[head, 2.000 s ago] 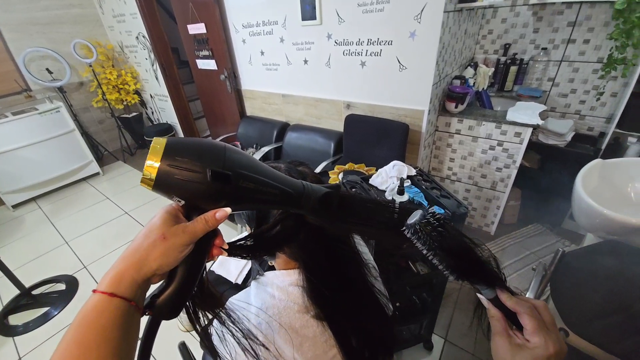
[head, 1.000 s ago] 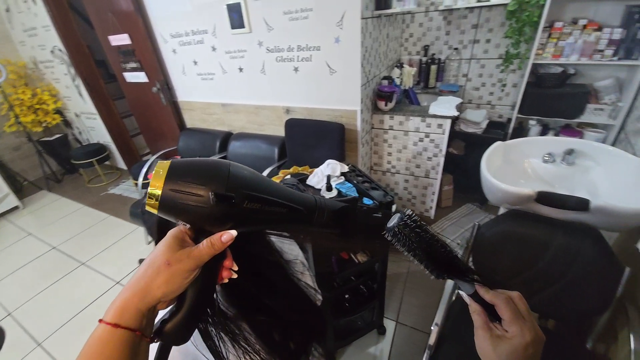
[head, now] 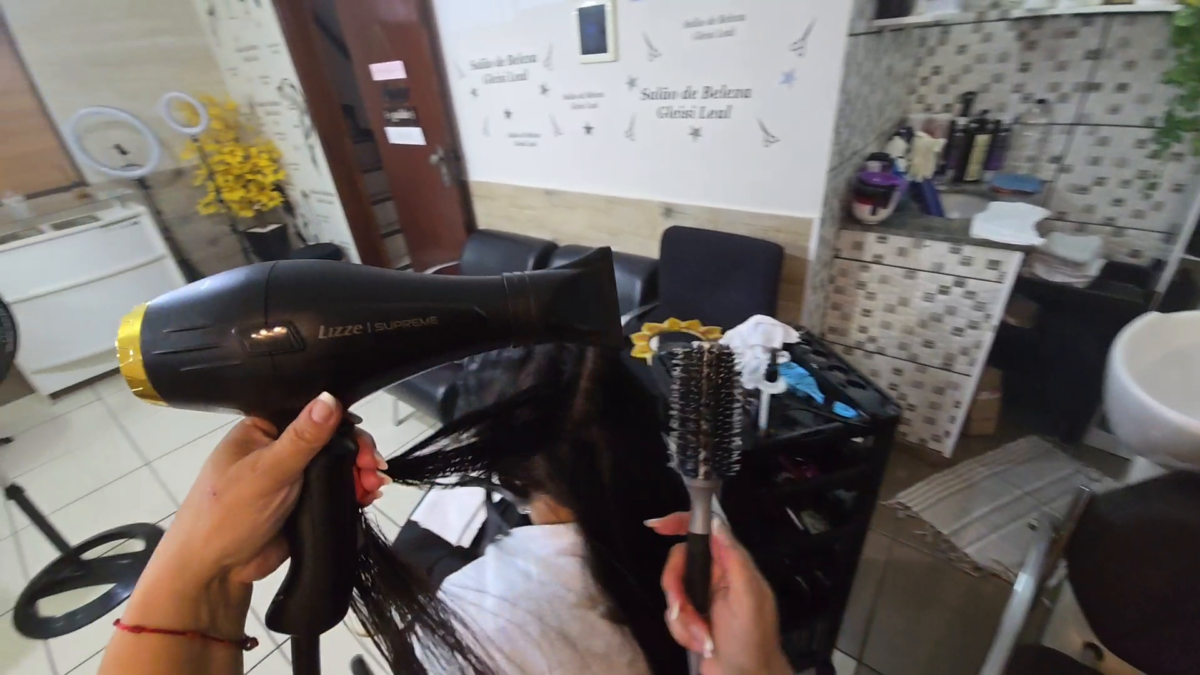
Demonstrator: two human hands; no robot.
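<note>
My left hand grips the handle of a black Lizze hair dryer with a gold rear ring; its nozzle points right. A lock of long dark hair runs from beside the fingers of that hand to the head of a seated person, who has a white covering over the shoulders. In my right hand is a round hairbrush, held upright by its handle, bristles up, in front of the cart. The dryer hides part of the person's head.
Behind the person, a black salon cart carries a white cloth, a blue item and a yellow-petalled object. Black chairs line the wall. At right are a white wash basin and a striped mat. A round black stand base is at lower left.
The brush, tilted at the right a second ago, now stands upright nearer the dryer's nozzle. The dryer stays in my left hand. The view has swung back left.
</note>
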